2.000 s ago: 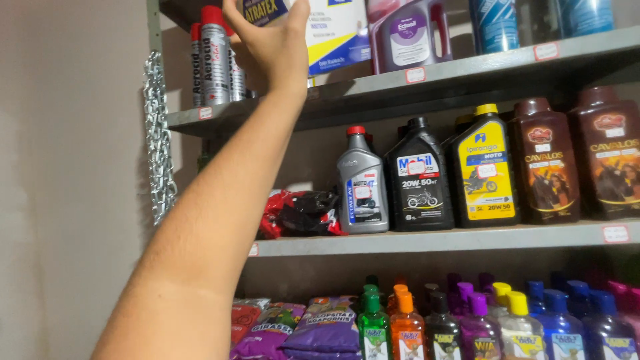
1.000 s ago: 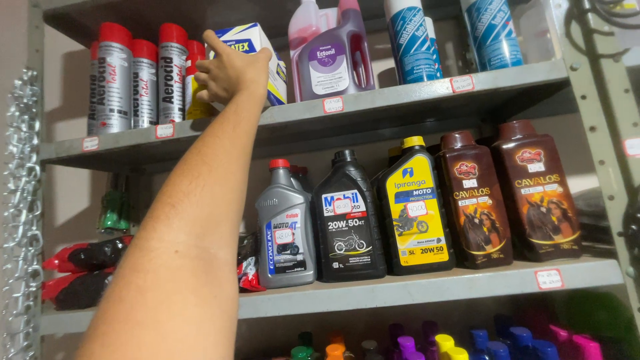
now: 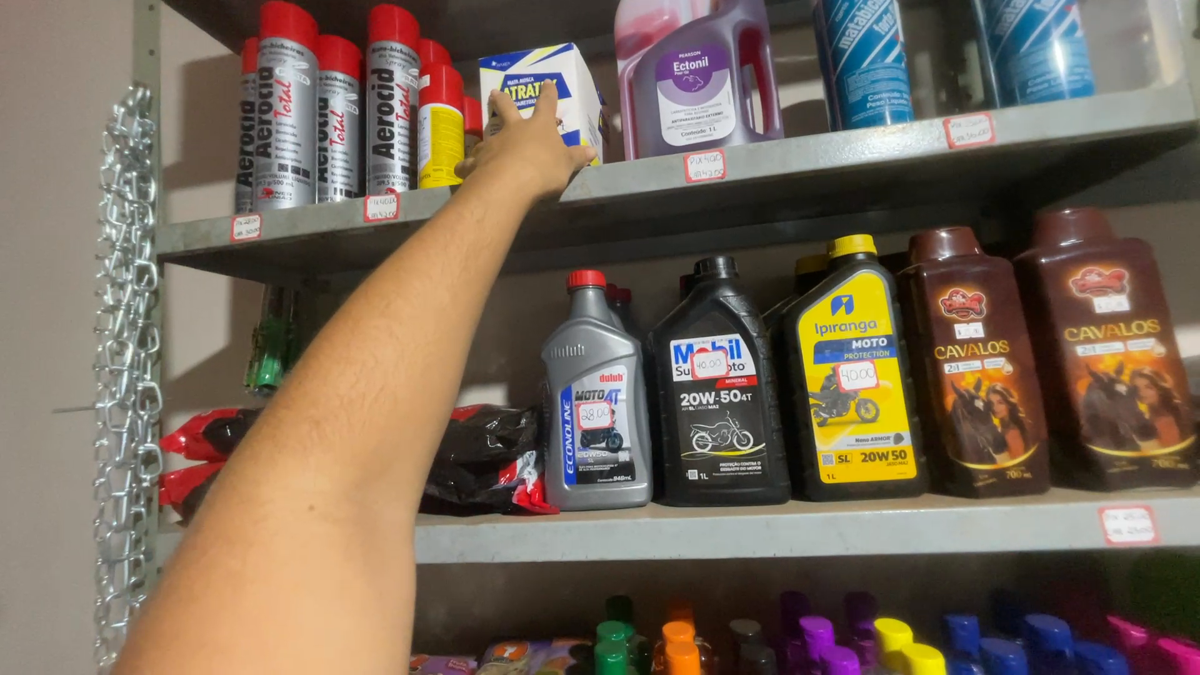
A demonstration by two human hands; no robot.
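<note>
My left hand (image 3: 530, 141) reaches up from the lower left to the upper shelf. Its fingers are spread before the front of a white, blue and yellow product box (image 3: 583, 94), apparently touching it, with the thumb low at the box's right corner. The palm is hidden. Left of the box stand red-capped Aerocid spray cans (image 3: 286, 112) and a yellow can with a red cap (image 3: 441, 131). Right of it is a purple Ectonil jug (image 3: 694, 84). My right hand is out of view.
The metal shelf edge (image 3: 637, 178) runs below the hand. Motor oil bottles (image 3: 722, 394) and brown Cavalos bottles (image 3: 980, 375) stand on the shelf beneath, beside black-and-red packages (image 3: 483, 455). Metal chains (image 3: 127, 375) hang at left. Colored bottle caps (image 3: 816, 637) show at the bottom.
My left hand has shifted from the box's top to lower on its front, with the fingers spread. The box's printed front now shows more. The view has shifted.
</note>
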